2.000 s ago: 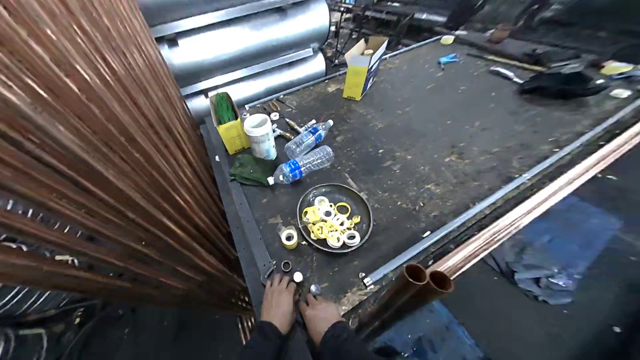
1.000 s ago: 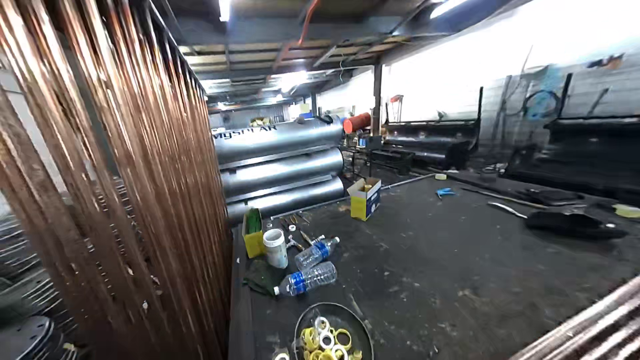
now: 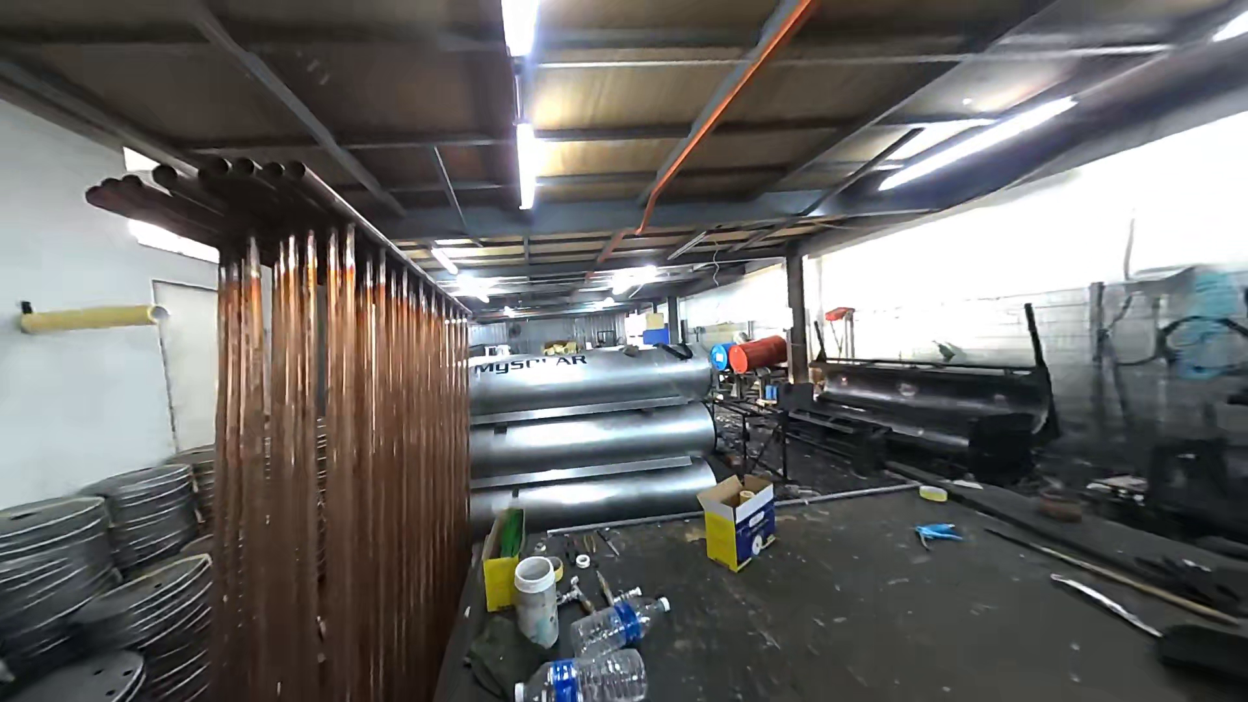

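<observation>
Neither of my hands shows in the head view now. At the near edge of the dark workbench (image 3: 809, 604) lie two clear plastic bottles (image 3: 620, 624) with blue labels, one cut off by the frame's bottom. Beside them stands a stained white plastic tub (image 3: 536, 600), with a dark green cloth (image 3: 502, 655) at its base. A yellow box with green contents (image 3: 503, 561) is behind the tub. An open yellow and blue cardboard box (image 3: 739, 522) stands farther back. Blue-handled pliers (image 3: 938, 532) lie to the right.
A tall rack of copper pipes (image 3: 341, 468) borders the bench's left side. Large silver cylinders (image 3: 595, 439) are stacked behind the bench. Metal discs or lids (image 3: 146, 517) are piled far left. A long thin rod (image 3: 1111, 575) and a black object (image 3: 1204, 658) lie at right.
The view has swung up from the bench. Both hands, seen at the bench's near edge two seconds ago, have left the view, as has the pan of yellow and white rings.
</observation>
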